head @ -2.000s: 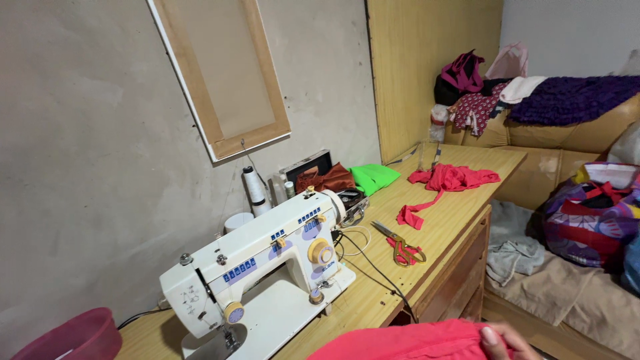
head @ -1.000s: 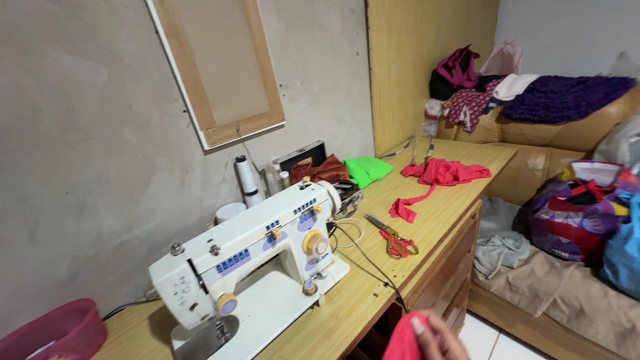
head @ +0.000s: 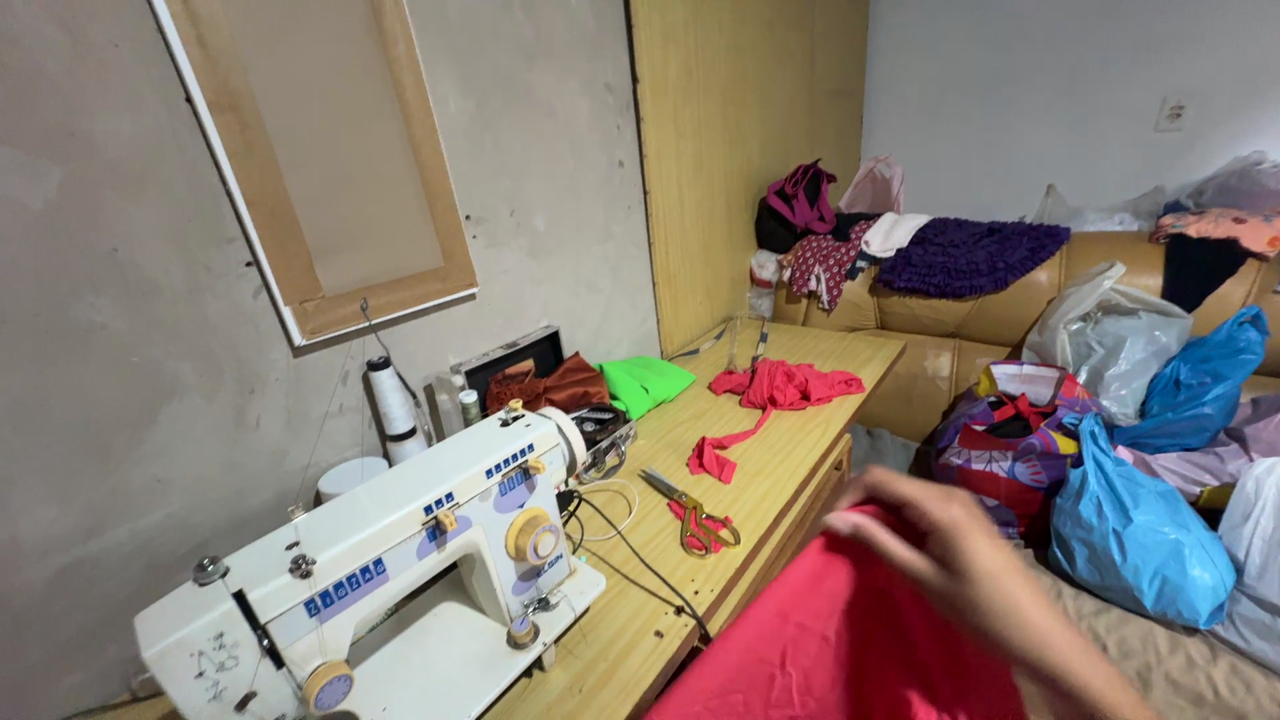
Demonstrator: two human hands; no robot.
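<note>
A hand, which looks like my right hand [head: 930, 540], pinches the upper edge of a red fabric piece [head: 800, 620] in front of the wooden table [head: 630, 590]. The fabric hangs down past the bottom of the view. My left hand cannot be seen. To the left stands a white sewing machine [head: 400, 560], with nothing red under its head that I can see. Gold-handled scissors [head: 692, 515] lie on the table over a small red scrap [head: 705, 530]. Behind them is a crumpled red cloth [head: 785, 385] with a strip trailing from it.
A thread cone [head: 393, 400], an open case [head: 520, 360] with brown cloth and a green cloth [head: 645, 383] sit behind the machine. A black cable [head: 640, 560] runs over the table edge. Right of it are a tan sofa [head: 900, 350] with clothes and a blue plastic bag [head: 1135, 530].
The hand has risen from the bottom edge, and much more of the red fabric now shows below it. The view has swung to the right.
</note>
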